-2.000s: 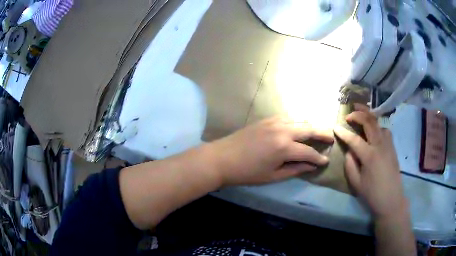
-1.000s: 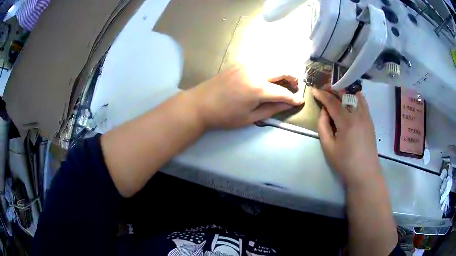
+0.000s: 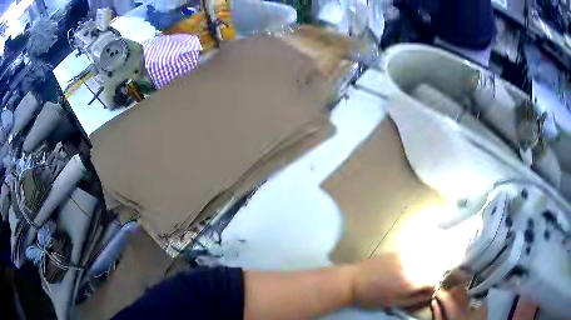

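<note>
A khaki-brown garment panel [image 3: 375, 181] lies on the white machine table, with a thin dark line across it and its near end under the lamp glare. The white sewing machine head [image 3: 501, 234] is at the lower right. My left hand [image 3: 391, 281] holds the panel's near part beside the needle area, its fingertips partly lost in glare. My right hand [image 3: 456, 303] is just right of it, fingers on the cloth close below the presser foot, cut off by the bottom edge. The needle itself is not clear.
A stack of brown cut panels [image 3: 213, 131] lies left of the machine. Tied bundles [image 3: 59, 194] are at far left. Another machine [image 3: 109, 53] and checked purple-white cloth [image 3: 170, 59] are behind. A long white rounded trough [image 3: 451, 106] runs at the upper right. A dark-clothed person [image 3: 463, 22] is beyond.
The view has swung up and left, so the hands and machine head appear lower and the workshop behind shows. Both hands remain on the cloth by the needle area.
</note>
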